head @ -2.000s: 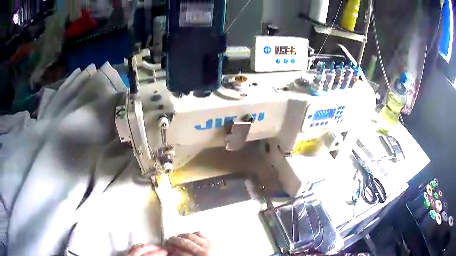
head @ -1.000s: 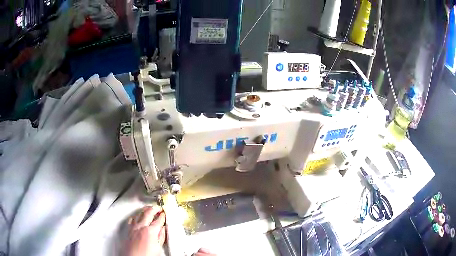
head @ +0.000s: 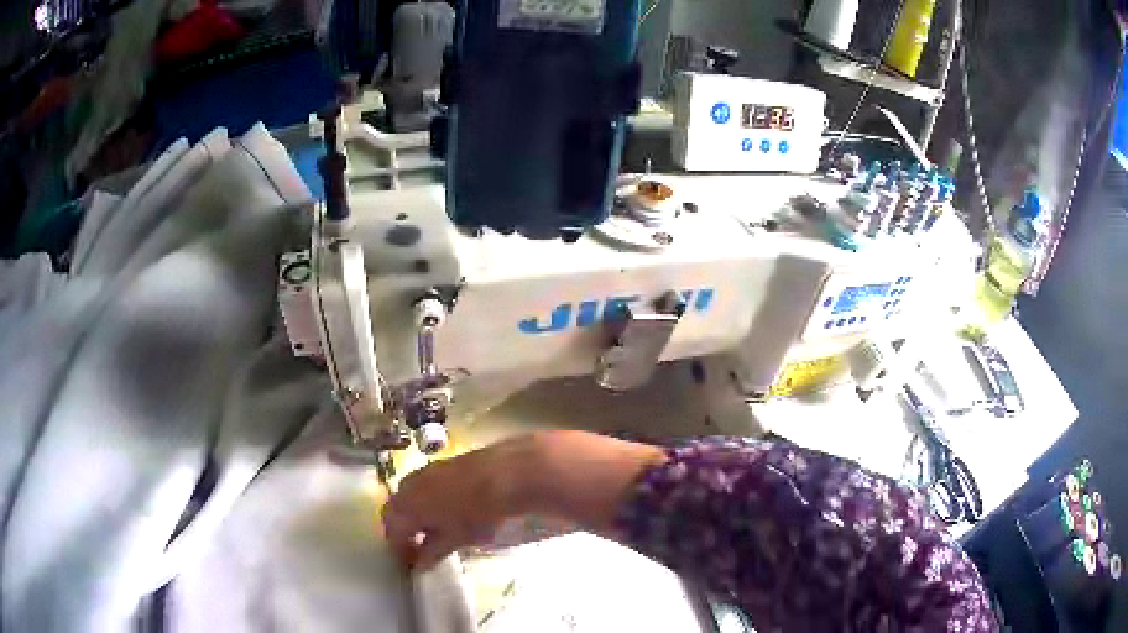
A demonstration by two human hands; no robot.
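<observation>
The pale fabric [head: 285, 532] lies heaped left of the sewing machine [head: 557, 334] and runs up to its needle area. My right hand [head: 433, 507] is at the fabric edge just below the presser foot [head: 427, 435], its forearm and dark floral sleeve coming in from the lower right. Its fingers are curled and partly hidden, so I cannot tell what they hold. My left hand is not in view.
Black-handled shears [head: 946, 482] lie on the table at the right, partly behind the sleeve. A bottle of yellowish liquid [head: 1004, 266] stands far right. Coloured spools [head: 1089, 526] sit in a dark bin lower right. A dark upright device [head: 538, 124] blocks part of the machine head.
My right hand has come up from the bottom edge to the needle area, its sleeve covering the needle plate and tray. My left hand, beside the needle a second ago, has left the view.
</observation>
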